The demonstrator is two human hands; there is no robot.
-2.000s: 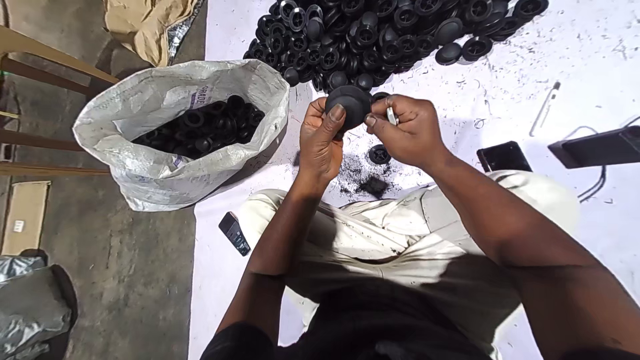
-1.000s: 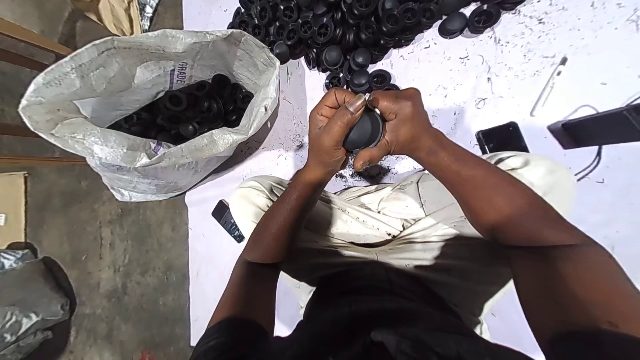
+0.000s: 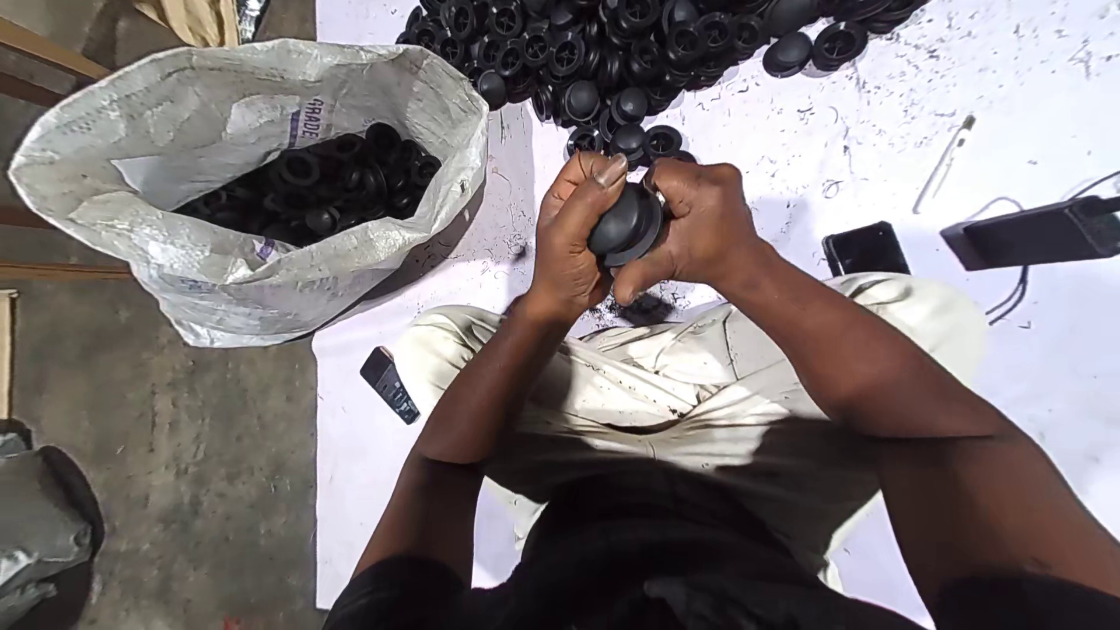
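Note:
Between my two hands is a round black domed part with a flange (image 3: 623,223), held above my crossed legs. My left hand (image 3: 573,232) grips its left side, thumb at the top. My right hand (image 3: 700,223) closes on its right side; a small pale bit shows by the right fingers, and whether it is a tool I cannot tell. Just beyond the hands lies a heap of similar black domed parts (image 3: 582,101), some with open spoked undersides upward. Dark scraps (image 3: 646,308) lie on the white sheet below the hands, partly hidden.
At the left stands a white woven sack (image 3: 254,306) with black parts (image 3: 319,188) inside. A phone (image 3: 389,385) lies by my left knee, a dark phone-like object (image 3: 866,249) by my right. Farther right are a black box-shaped device (image 3: 1032,234) with a cable and a thin pale stick (image 3: 943,166).
Two seconds ago the part's broad round face showed, with a pale slim object in my right hand. Since then my right hand has come against the part, which is now tilted.

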